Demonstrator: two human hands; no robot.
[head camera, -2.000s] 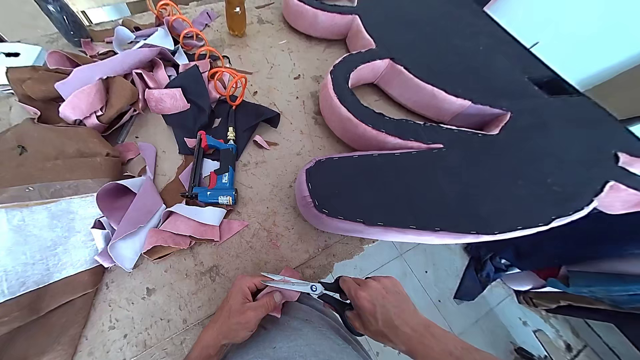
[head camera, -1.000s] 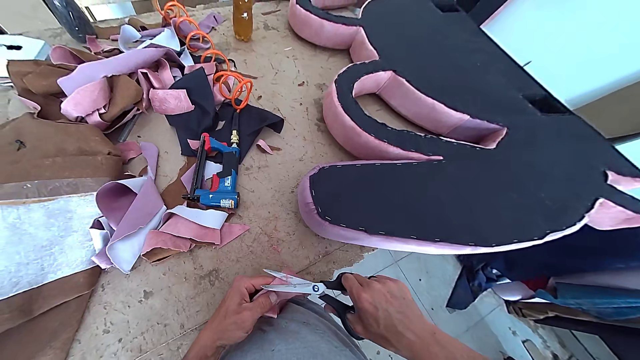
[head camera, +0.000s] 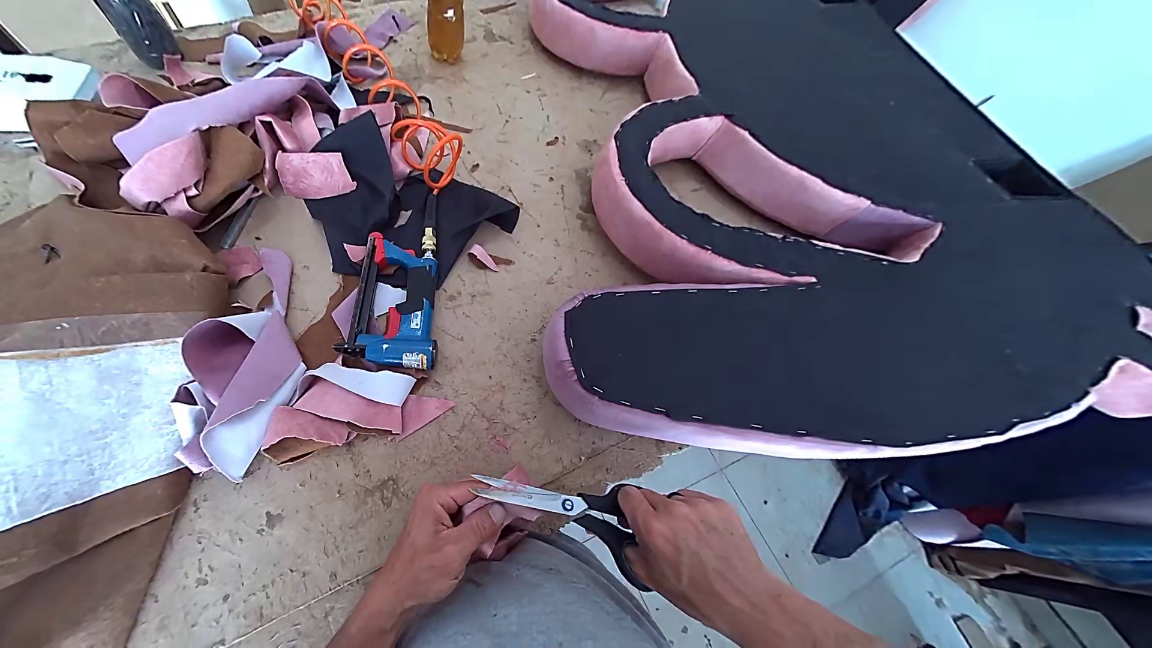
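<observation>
My left hand (head camera: 445, 531) pinches a small piece of pink fabric (head camera: 515, 511) at the table's near edge. My right hand (head camera: 688, 544) grips the black handles of a pair of scissors (head camera: 569, 506); the blades are a little apart, point left and lie at the pink fabric beside my left fingertips. Beyond my hands lies a large upholstered panel (head camera: 765, 360), its face covered in black cloth with staples along the rim and its curved sides wrapped in pink fabric. A blue and red pneumatic stapler (head camera: 409, 310) lies left of the panel.
Pink, brown and black fabric scraps (head camera: 247, 360) pile up on the left of the worn table (head camera: 504, 234). An orange coiled air hose (head camera: 391, 90) runs to the stapler. A bottle of amber liquid (head camera: 445, 31) stands at the back. Folded cloths (head camera: 1062, 531) sit low at the right.
Both hands stay in nearly the same place, with the scissors at the pink fabric throughout. The scissor blades have drawn somewhat closer together than one second ago.
</observation>
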